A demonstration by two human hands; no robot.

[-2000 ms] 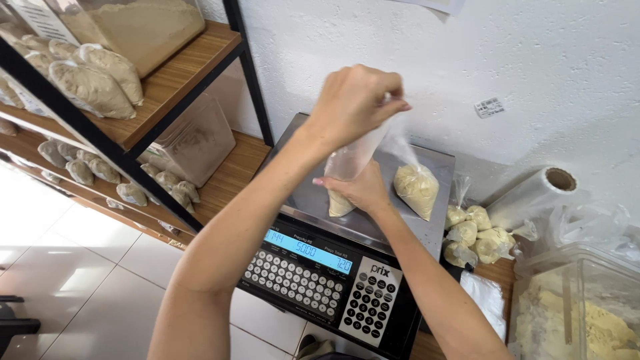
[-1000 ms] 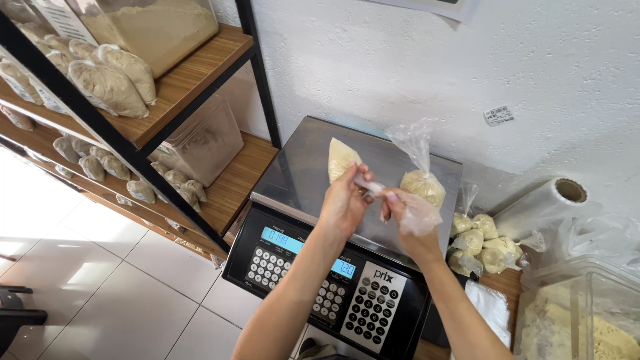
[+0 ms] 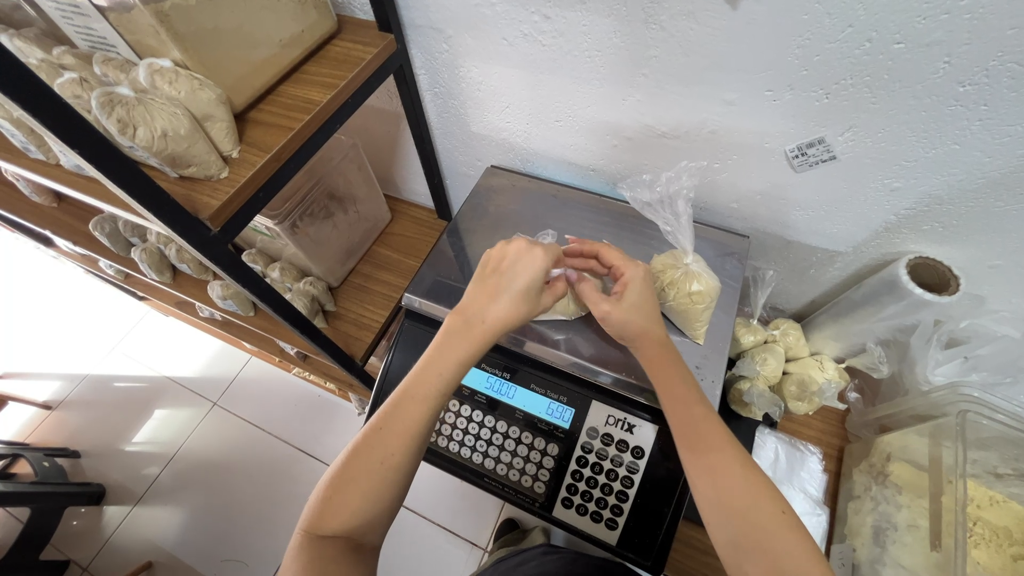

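Note:
Both hands are over the steel platter of a Prix scale (image 3: 512,200). Between them is a small clear plastic bag of pale yellow powder (image 3: 566,306), resting on the platter, its neck pinched by my left hand (image 3: 516,280) and my right hand (image 3: 620,292). The fingers hide most of its neck. A second bag of the same powder (image 3: 688,288), with a long loose top standing up, sits at the platter's right side, just right of my right hand. The scale's lit display (image 3: 516,396) and keypad (image 3: 608,472) face me.
Filled bags (image 3: 160,132) and plastic bins (image 3: 328,208) stand on a wood shelf unit (image 3: 296,120) at left. Right of the scale are several knotted powder bags (image 3: 808,384), a plastic film roll (image 3: 880,304), folded plastic bags (image 3: 792,476) and a clear tub of powder (image 3: 904,488). A textured wall rises behind.
Two seconds ago one hand was raised, pulling up the bag's top; now both hands are low together at its neck. One second ago the bag lay tilted beyond the hands.

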